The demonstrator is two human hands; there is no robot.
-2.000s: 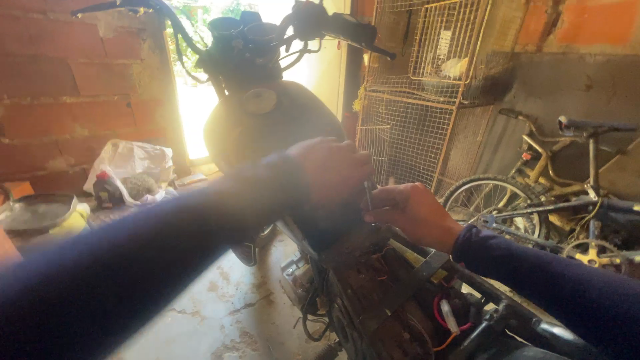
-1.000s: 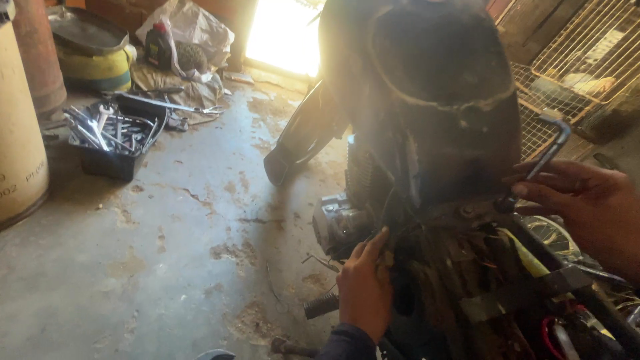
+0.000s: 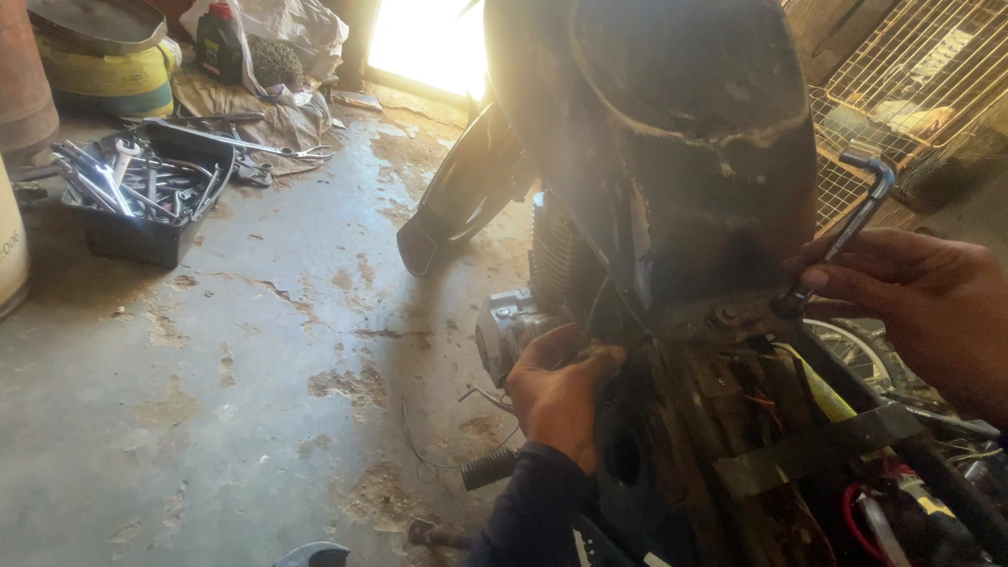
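My right hand grips an L-shaped socket wrench, whose lower end meets the mounting plate at the rear of a dark motorcycle fuel tank. A bolt shows in that plate, left of the wrench. My left hand is at the left side of the motorcycle frame, below the tank, near the engine. Its fingertips are partly hidden, and whether they hold something is unclear. Behind the tank lies the bare frame with a metal cross strap and loose wires.
On the concrete floor at the left stands a black bin of wrenches, with pliers beside it. Behind are a plastic bag and an oil bottle. A wire cage and a bicycle wheel are at the right. A footpeg sticks out low.
Two seconds ago my hands were close together behind the tank; now they are apart, on either side of it. The view has tilted down. Since one second ago the hands have stayed in much the same places.
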